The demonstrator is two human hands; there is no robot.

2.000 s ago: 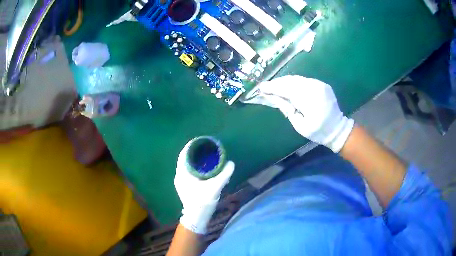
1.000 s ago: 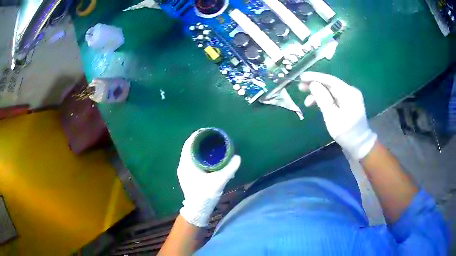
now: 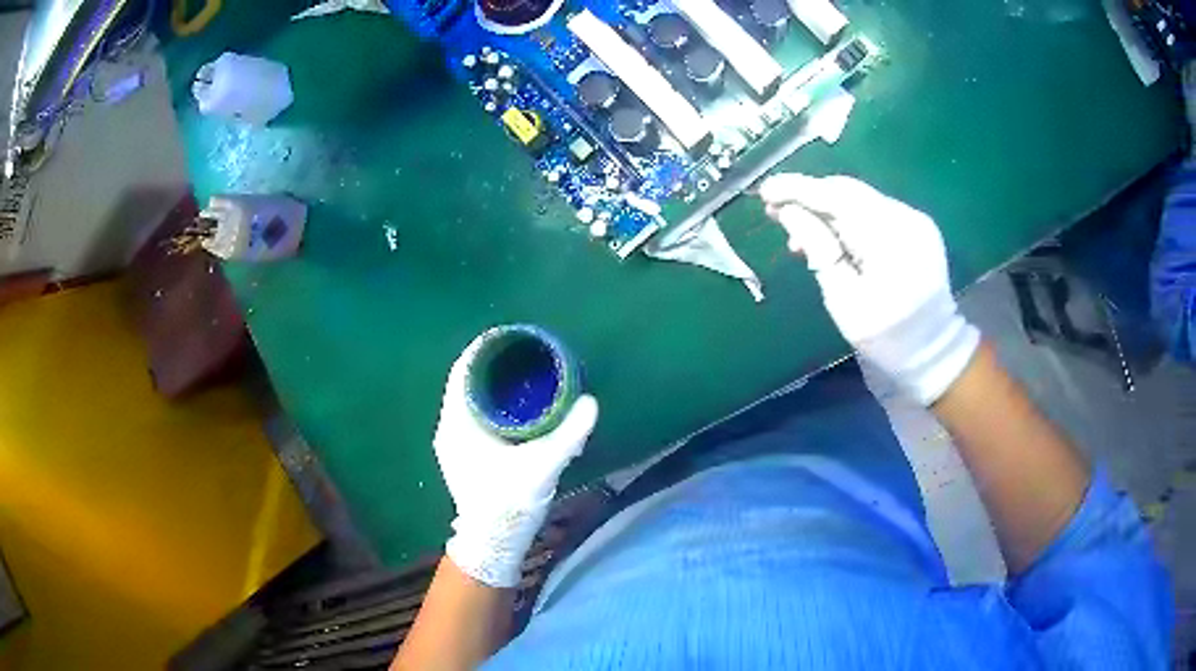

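My left hand (image 3: 498, 479), in a white glove, holds the round coating pot (image 3: 522, 382), open at the top with blue liquid inside. My right hand (image 3: 881, 273), also gloved, is just right of the circuit board's near edge, its fingers pinched on a thin dark handle, likely the small brush (image 3: 839, 241); its tip cannot be made out. The circuit board (image 3: 577, 144) glows blue at the top, with white bars (image 3: 640, 81), dark round capacitors and a yellow block (image 3: 522, 125). A white strip (image 3: 715, 253) sticks out from under its near edge.
Two translucent bottles (image 3: 244, 89) stand at the left of the green mat (image 3: 394, 354); the nearer bottle (image 3: 257, 227) has thin sticks in its mouth. A lamp (image 3: 66, 59) is at upper left. A yellow surface (image 3: 118, 459) lies lower left. Part of another board (image 3: 1165, 29) shows upper right.
Two seconds ago my right hand was at the board's near corner by the white strip; it has moved off to the right. The strip's end now hangs out. The pot stays in my left hand.
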